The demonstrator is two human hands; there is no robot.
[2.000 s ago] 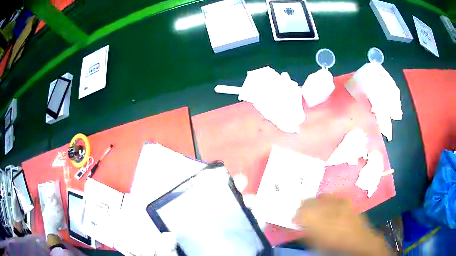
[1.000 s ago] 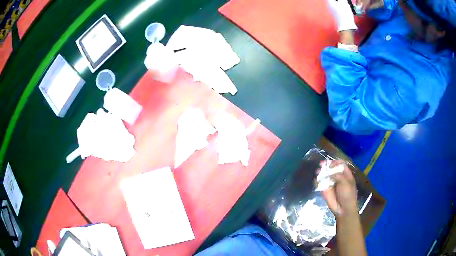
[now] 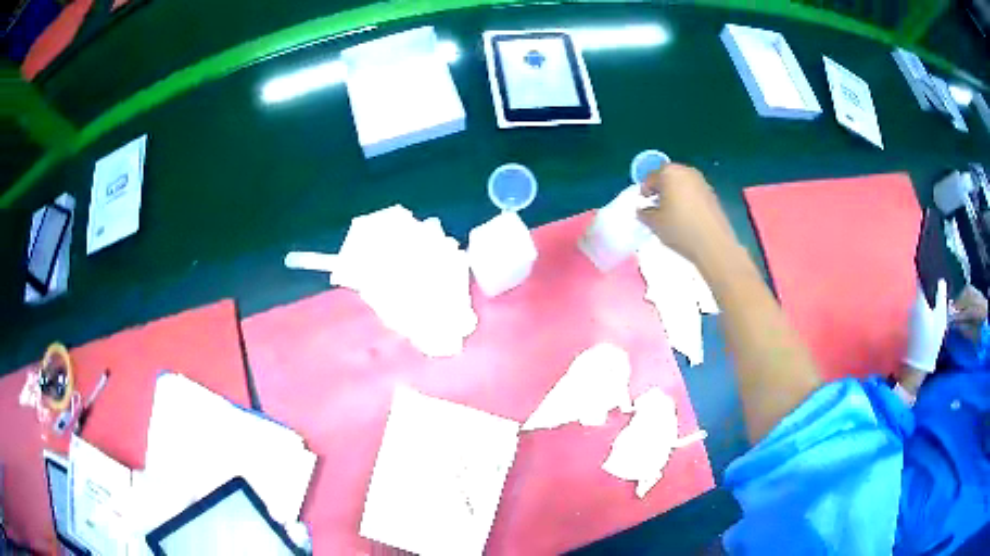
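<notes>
My bare right hand [image 3: 678, 206] is at the top of a white dispenser bottle [image 3: 610, 234] with its round clear lid up. A small bit of white cloth shows at its fingertips, which partly blend into the bottle. A black-framed tablet [image 3: 225, 527] with a white screen is cut off by the bottom edge. Only a small white gloved fingertip of my left hand [image 3: 296, 532] shows at the tablet's right edge. White cloth heaps [image 3: 407, 277] lie on the red mat and beside the bottle.
A second bottle [image 3: 503, 255], a white box [image 3: 440, 478] and crumpled wipes [image 3: 643, 440] are on the mat. Behind, a white box [image 3: 404, 92] and a boxed tablet [image 3: 541, 76] lie on the green bench. Another person's gloved hand [image 3: 925, 331] is at far right.
My right hand has moved from above the clear waste bag to the dispenser bottle. The crumpled wad it held there is gone from view. The camera view has turned back toward the bench.
</notes>
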